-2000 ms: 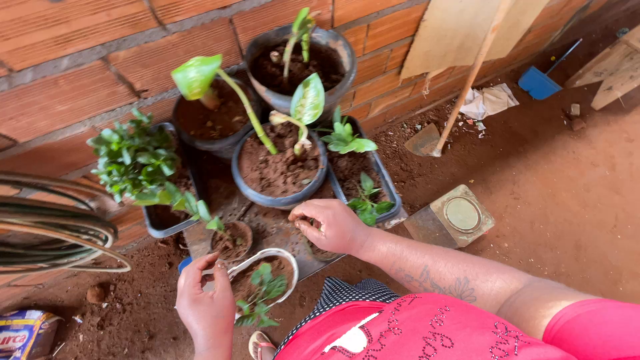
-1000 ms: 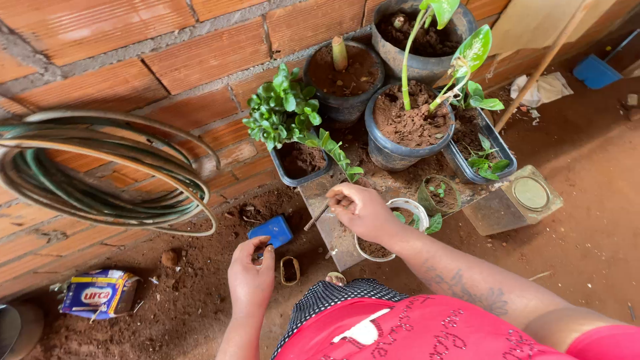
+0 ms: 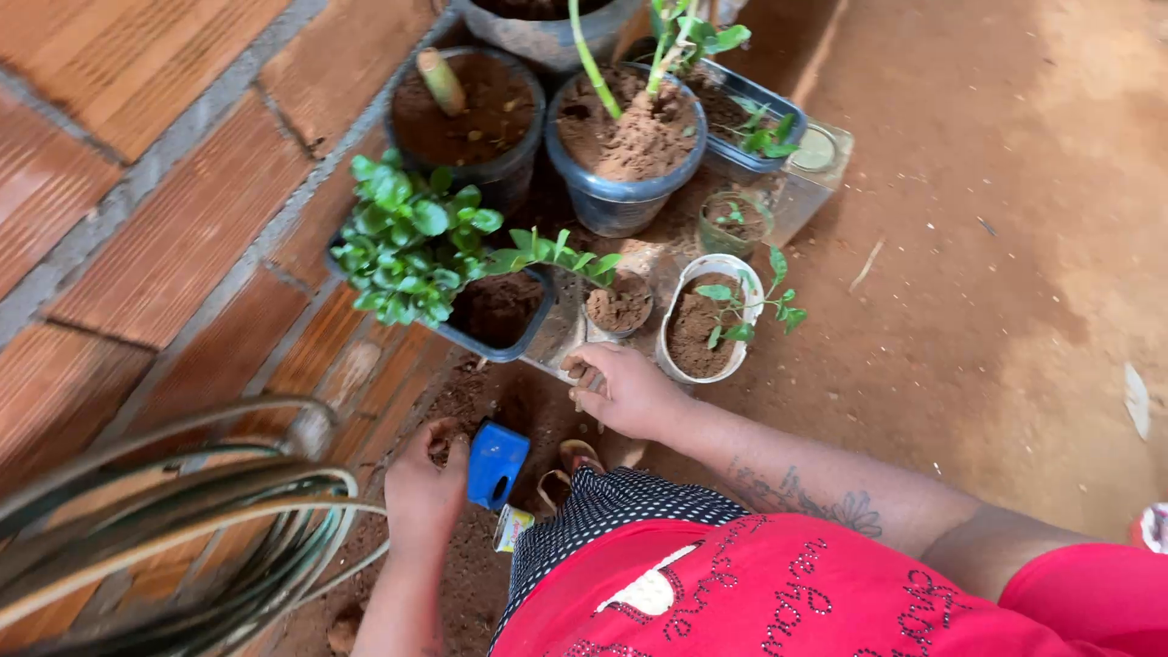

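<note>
My left hand (image 3: 429,474) hangs with curled, soil-stained fingers beside a blue plastic container (image 3: 497,464); whether it holds anything is unclear. My right hand (image 3: 625,388) is at the near edge of the low stand, its fingers pinched around what looks like a thin stick, mostly hidden. Just beyond it sits a small pot of loose soil (image 3: 620,306). A white oval tub (image 3: 669,351) with soil and a leafy seedling stands to the right. Behind the small pot, a leafy stem arches from a dark rectangular planter (image 3: 500,351) with a bushy green plant (image 3: 411,237).
Larger dark pots (image 3: 625,192) with thick-stemmed plants stand farther back. A small clear cup with a seedling (image 3: 735,224) and a rectangular planter (image 3: 748,160) are to the right. A coiled hose (image 3: 301,502) hangs by the brick wall (image 3: 173,228). A sandaled foot (image 3: 579,454) is below.
One second ago my right hand held a thin stick and partly covered the white tub; now it is left of the tub, which shows whole. The view has turned.
</note>
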